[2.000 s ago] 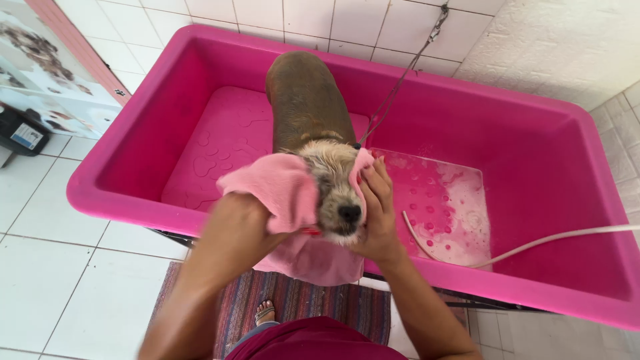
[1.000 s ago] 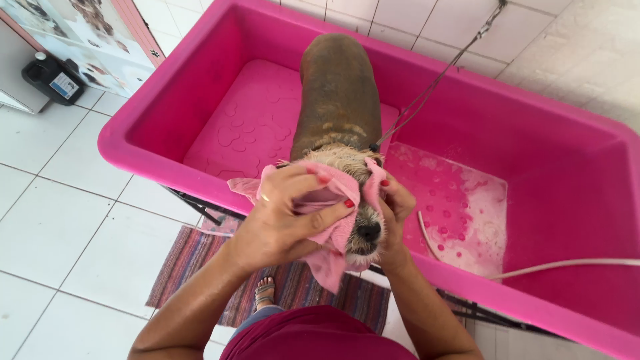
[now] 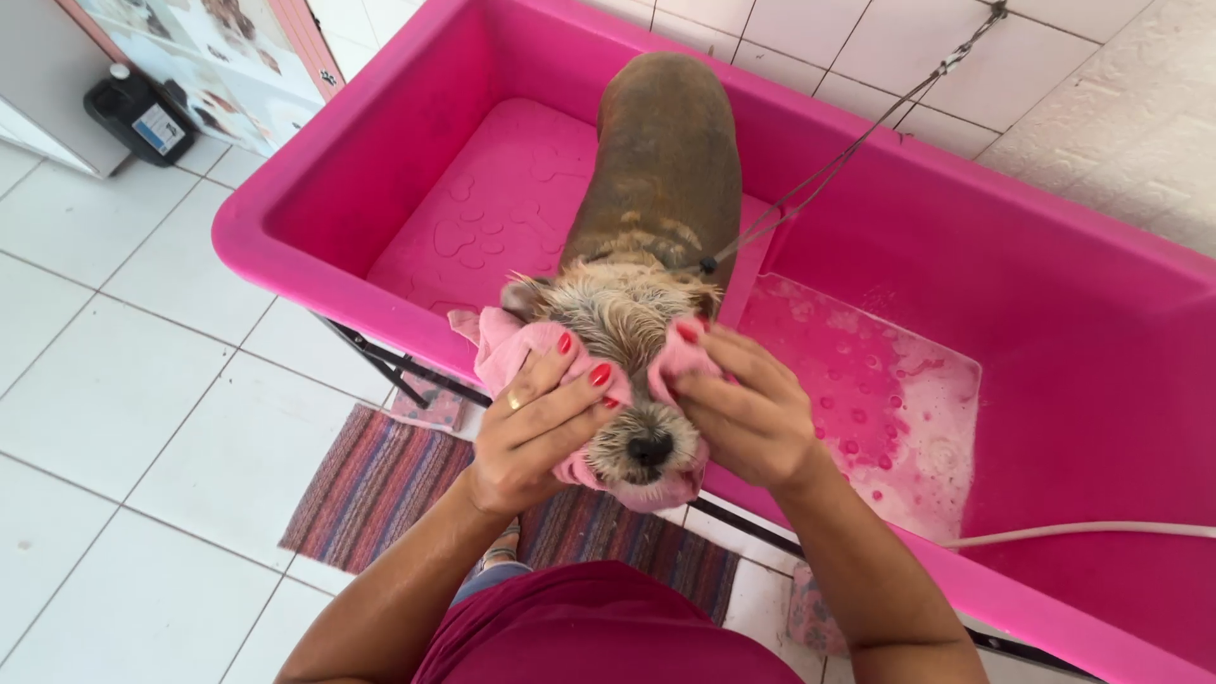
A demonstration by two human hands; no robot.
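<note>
A wet dog [image 3: 655, 180] with a brown body and a lighter head stands in a pink plastic tub [image 3: 380, 256], its head over the near rim. Its dark nose points toward me. My left hand [image 3: 537, 427] presses a pink cloth [image 3: 508, 347] to the side of its face at the left of the view. At the other side, my right hand [image 3: 750, 404] holds another part of pink cloth against its cheek and eye area. More of the cloth hangs under the chin. A thin tether [image 3: 825, 176] runs from the dog's neck to the tiled wall.
Soapy water lies on the lower tub floor [image 3: 926, 446] at the right, near a pale hose [image 3: 1092, 527]. The tub rests on a black metal frame [image 3: 375, 359]. A striped rug [image 3: 366, 489] lies below on the tiled floor. A black jug [image 3: 142, 119] stands at the far left.
My left hand has shifted from over the dog's eyes and muzzle to the side of its face, with the cloth. The top of the head and the muzzle now show more.
</note>
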